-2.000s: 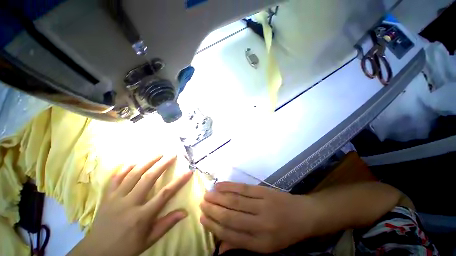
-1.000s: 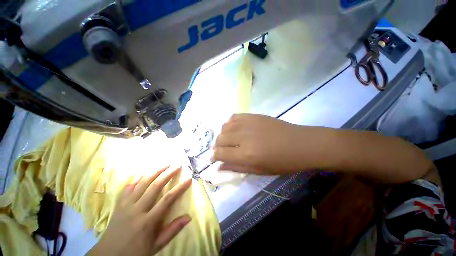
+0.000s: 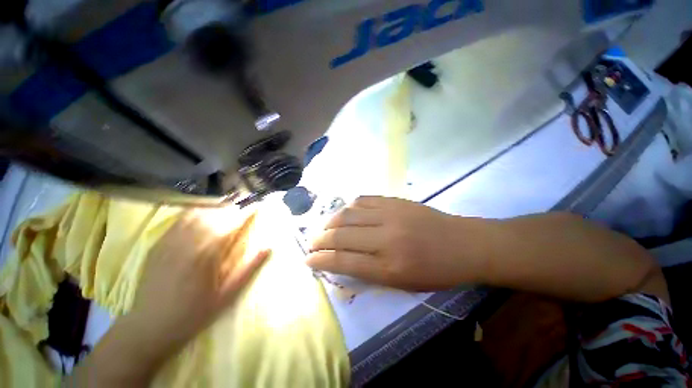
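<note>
The yellow fabric [image 3: 281,333] lies gathered over the left and front of the bed, under the needle area. My left hand [image 3: 186,276] lies flat on it, fingers slightly apart, fingertips in the glare. My right hand [image 3: 379,242] is just right of the needle area with fingers bent; its fingertips are in the glare, and whether they hold anything cannot be told. A pale-yellow strip [image 3: 397,129] comes from behind the arm down towards my right hand. The binder attachment [image 3: 338,286] shows in part below my right fingers. The presser foot and needle are lost in glare.
The machine head [image 3: 303,45] fills the top. Bronze-handled shears [image 3: 596,125] lie by the control panel [image 3: 624,85] at the right. A ruler-marked edge [image 3: 410,330] runs along the front. A pale thread [image 3: 444,309] hangs over it. Dark scissors lie partly under cloth at lower left.
My left hand has moved left and farther back on the fabric. My right hand first moved back from the front edge, then slightly down towards the binder. The view has shifted.
</note>
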